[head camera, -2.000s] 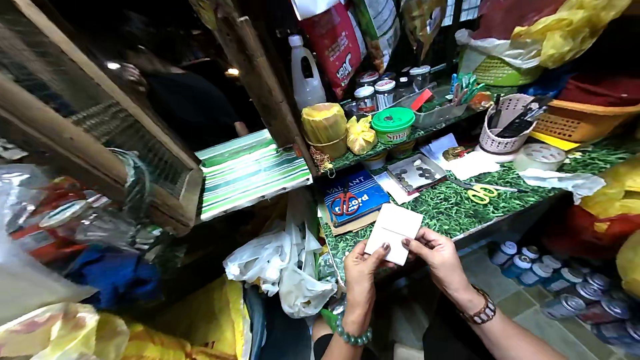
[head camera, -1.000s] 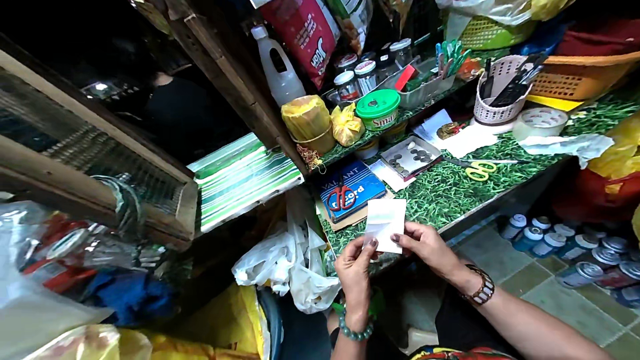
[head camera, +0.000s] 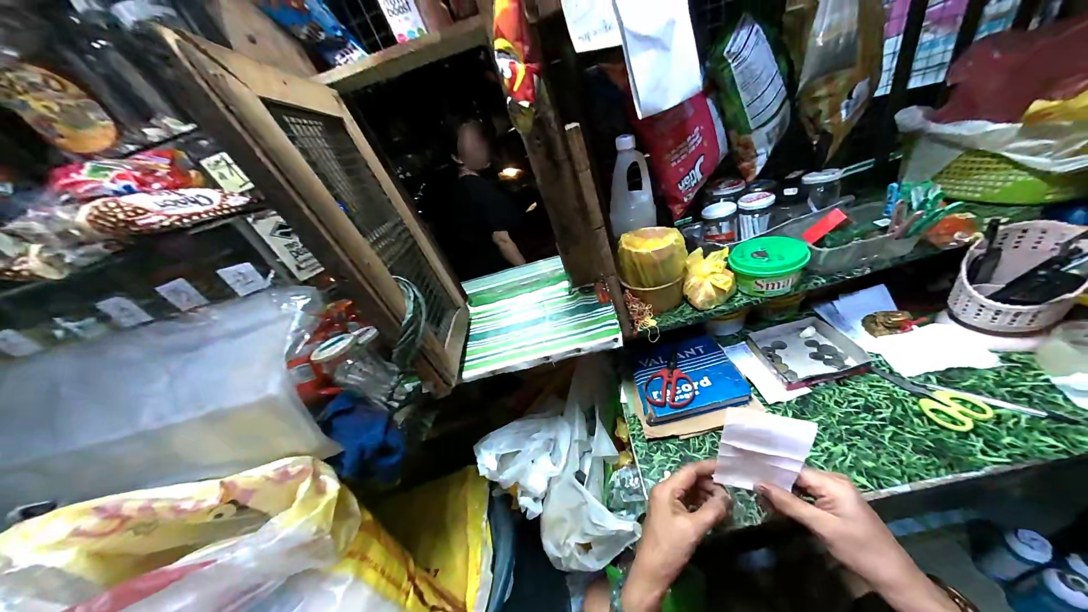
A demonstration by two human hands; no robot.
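Note:
A small creased sheet of white paper [head camera: 767, 449] is held up over the counter's front edge. My left hand [head camera: 687, 518] pinches its lower left corner, and my right hand [head camera: 829, 510] grips its lower right edge. Just behind the paper lies a blue record book [head camera: 701, 387] with red-handled scissors [head camera: 670, 387] on top. A shallow box of coins [head camera: 807, 350] sits to the right of the book. Yellow-green-handled scissors [head camera: 956, 410] rest on the grass-patterned counter [head camera: 884, 450], further right.
White plastic bags [head camera: 586, 518] hang left of my hands. Beyond a mesh-covered wooden shutter [head camera: 365, 195] and a striped ledge [head camera: 540, 319], a person [head camera: 484, 204] stands outside. A green-lidded tub [head camera: 769, 265] and jars line the shelf; a woven basket [head camera: 1007, 280] stands at the right.
The view has swung left, showing more of the shutter and the shelves there. Both hands still hold the paper. The person outside now shows more plainly through the opening.

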